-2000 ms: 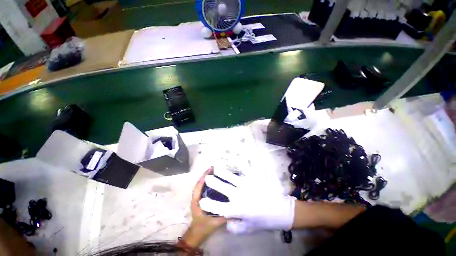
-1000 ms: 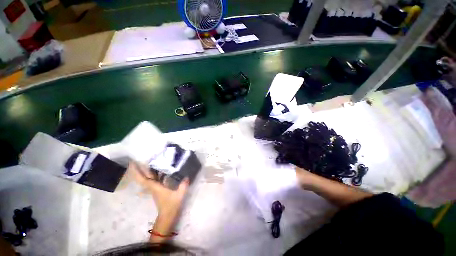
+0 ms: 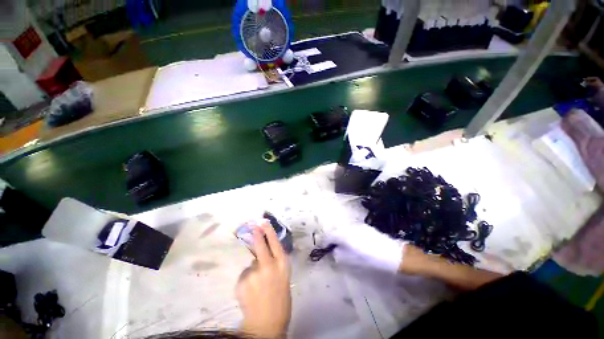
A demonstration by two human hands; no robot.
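My left hand point(image 3: 263, 285) is bare, with its fingers over the pale open top of a small dark retail box point(image 3: 285, 237); the hand hides much of the box. My right hand point(image 3: 367, 243), in a white glove, is just right of the box. A short coiled black cable point(image 3: 322, 251) is at its fingertips; the glove is overexposed and the grip is only partly visible. A tangled black cable pile point(image 3: 424, 208) lies beyond my right hand. Open retail boxes with white flaps stand at the left point(image 3: 147, 245) and by the belt point(image 3: 354, 177).
The green conveyor belt point(image 3: 222, 149) crosses beyond the bench and carries several black units point(image 3: 146, 177). A pale-yellow loop point(image 3: 268, 156) lies by one unit. A grey post point(image 3: 510, 83) rises at the right. A blue fan point(image 3: 265, 33) stands behind the belt. Loose cables point(image 3: 48, 306) lie at lower left.
My left hand has moved right with the box, whose raised flap no longer shows. My right hand and the coiled cable have moved up; the cable also moved left. Belt units have shifted right.
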